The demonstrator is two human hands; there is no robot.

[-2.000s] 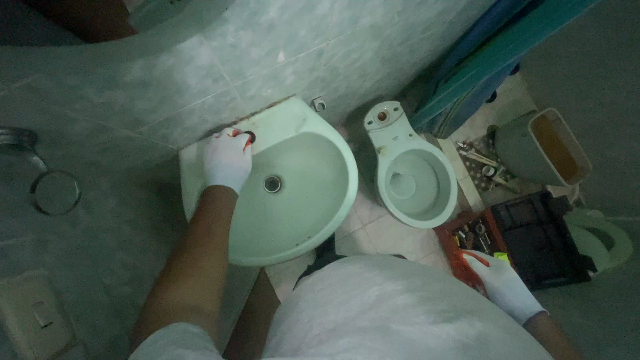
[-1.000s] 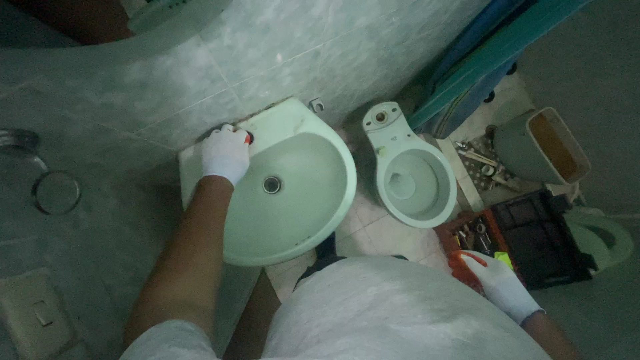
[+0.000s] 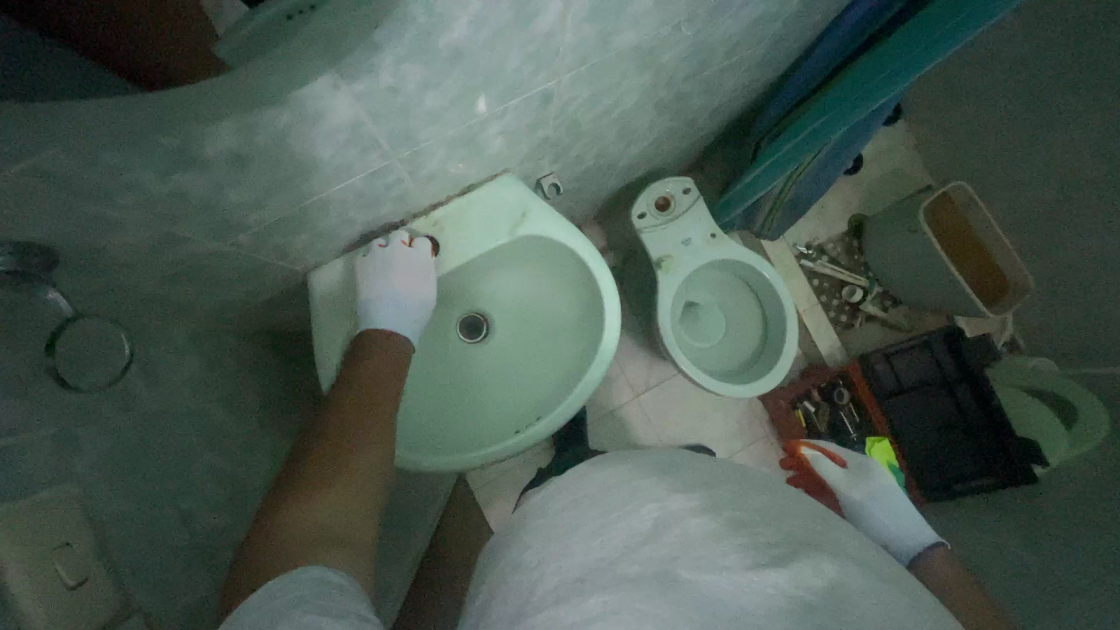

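A pale green washbasin (image 3: 542, 350) stands against the tiled wall, with a metal drain (image 3: 472, 327) in its bowl. My left hand (image 3: 397, 284), in a white glove with red on the fingers, rests on the basin's back ledge beside a dark tap hole (image 3: 432, 246). Its fingertips curl down near the wall edge, and whether they grip anything is hidden. At the lower right, my right hand (image 3: 844, 486), in a white glove with a red-orange palm, hangs near an opened toolbox (image 3: 945, 420) that holds hand tools. Its fingers are apart and nothing shows in them.
A toilet bowl (image 3: 774, 319) without a tank stands right of the basin. Beyond it are a grey bin (image 3: 901, 249), loose metal fittings (image 3: 844, 276) on the floor and a green toilet seat (image 3: 1085, 407). Blue-green panels (image 3: 840, 122) lean at the upper right. A metal ring holder (image 3: 87, 353) is at the left.
The fingers of my left hand have shifted slightly on the basin's back ledge beside the tap hole. My right hand stays by the toolbox.
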